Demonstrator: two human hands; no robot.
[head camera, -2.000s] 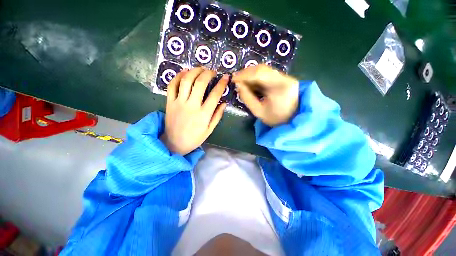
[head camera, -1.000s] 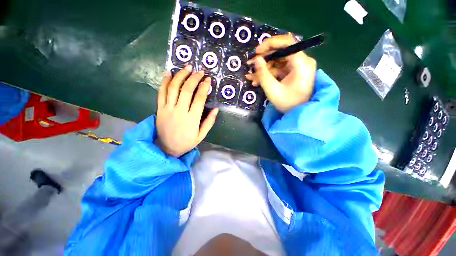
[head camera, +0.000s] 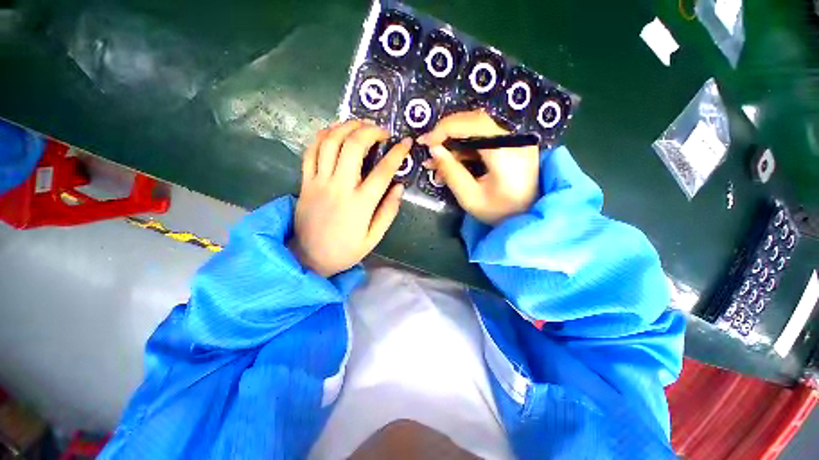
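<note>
The panel of round components (head camera: 388, 65) lies on the dark green bench, tilted, with black rounded parts bearing white rings in rows. My right hand (head camera: 489, 169) grips the black tweezers (head camera: 503, 141) near the lower middle of the panel. The tweezers' tip is hidden by my fingers. My left hand (head camera: 346, 193) rests over the panel's lower left part, its thumb and forefinger close to my right fingertips. It covers some components. Whether the left fingertips pinch a small part cannot be told.
A zip bag (head camera: 696, 144) and a white paper slip (head camera: 660, 40) lie to the right. A second clear bag (head camera: 721, 22) is farther up. A loose ringed part (head camera: 764, 165) and a tray stack (head camera: 759, 269) are at far right. Red crates (head camera: 85, 193) stand below the bench.
The panel has shifted to the right. My right hand has moved down and left, and the tweezers have swung nearly level. My left hand has moved slightly right, close to my right fingers.
</note>
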